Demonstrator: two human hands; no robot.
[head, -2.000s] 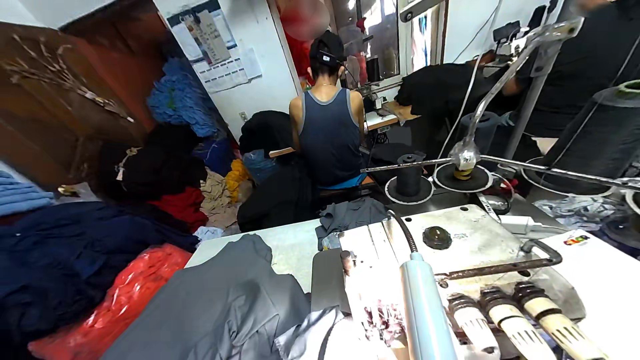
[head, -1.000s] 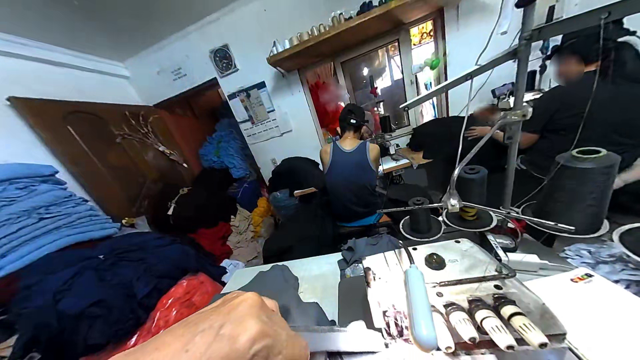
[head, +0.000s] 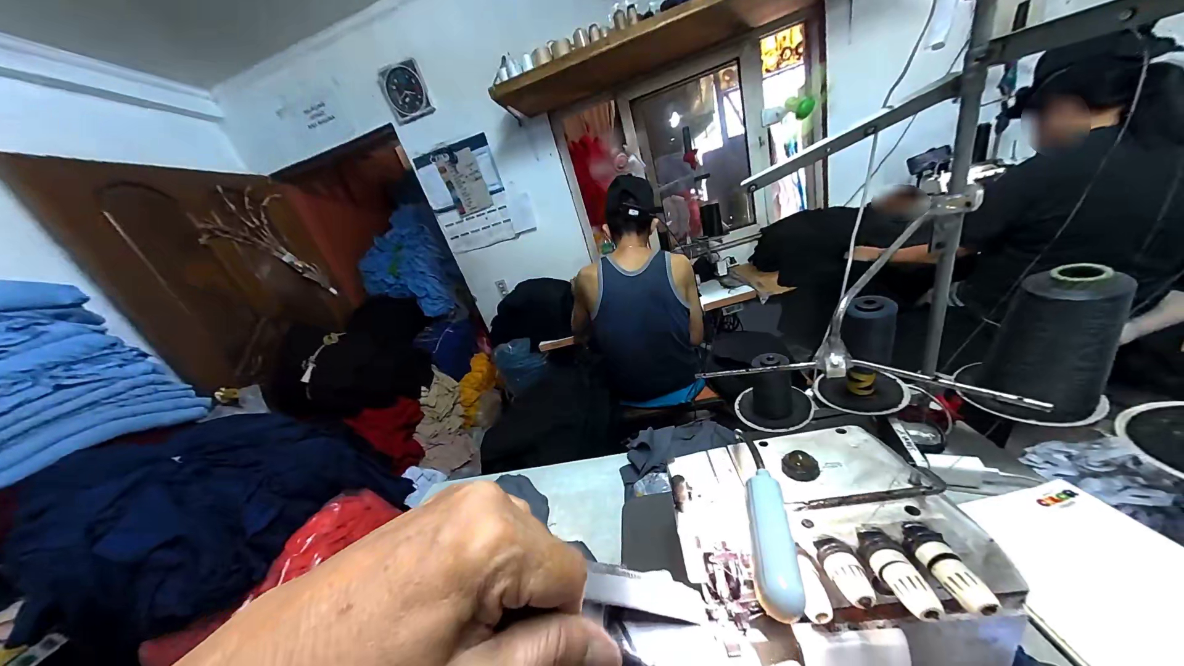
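Observation:
My left hand [head: 444,583] reaches in from the bottom edge, its fingers curled in front of an overlock sewing machine [head: 860,518]. Close to its fingertips lies a pale strip of fabric [head: 643,592] that runs toward the needle area; whether the fingers pinch it I cannot tell. A light blue lamp [head: 775,546] on a black cable stands over the needle area, left of several cream tension knobs [head: 893,572]. Dark gray fabric [head: 525,495] lies on the table just behind my left hand. My right hand is not in view.
Navy cloth [head: 185,518] and a red plastic bag [head: 324,546] are heaped at left, below folded blue garments [head: 83,370]. Dark thread cones [head: 1064,342] and a metal thread stand [head: 953,203] rise behind the machine. One person [head: 638,314] sits ahead, another person [head: 1082,185] is at right.
My left hand, not seen in the oldest frame, has come in at the bottom. It now covers much of the gray fabric seen on the table before. The view has tilted up.

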